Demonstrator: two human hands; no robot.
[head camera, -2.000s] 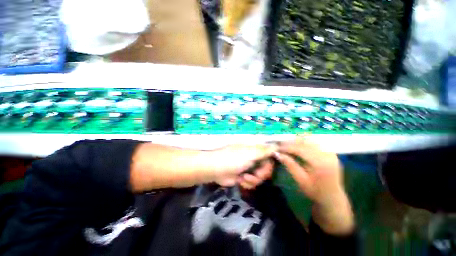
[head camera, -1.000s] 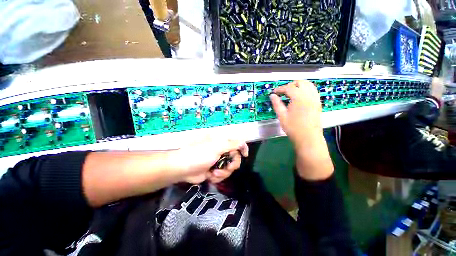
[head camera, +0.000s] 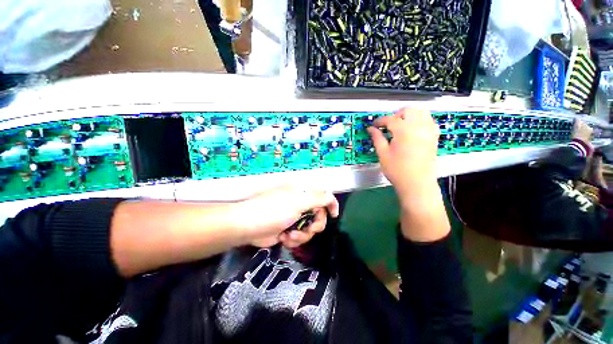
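Note:
My left hand (head camera: 289, 216) is closed around a bunch of dark electrolytic capacitors (head camera: 304, 220) in front of the rail. My right hand (head camera: 407, 141) is over a green circuit board panel (head camera: 269, 142), thumb and forefinger close together at the board surface. Something small and dark shows at the fingertips, too small to tell what. The board carries many small blue, white and reddish parts. The black component tray (head camera: 390, 91) behind the rail is full of dark and yellow-green capacitors.
The white-silver rail (head camera: 269, 185) crosses the view, with a dark gap (head camera: 159, 149) between panels. Behind it are a cardboard sheet (head camera: 165, 40), a white plastic bag (head camera: 50, 30) and a blue plastic bin (head camera: 551, 77). Another person's arm (head camera: 571, 153) reaches the rail at right.
Since two seconds ago, my right hand has parted from my left and moved onto the board. In the last second, the view has shifted slightly; both hands hold nearly the same pose.

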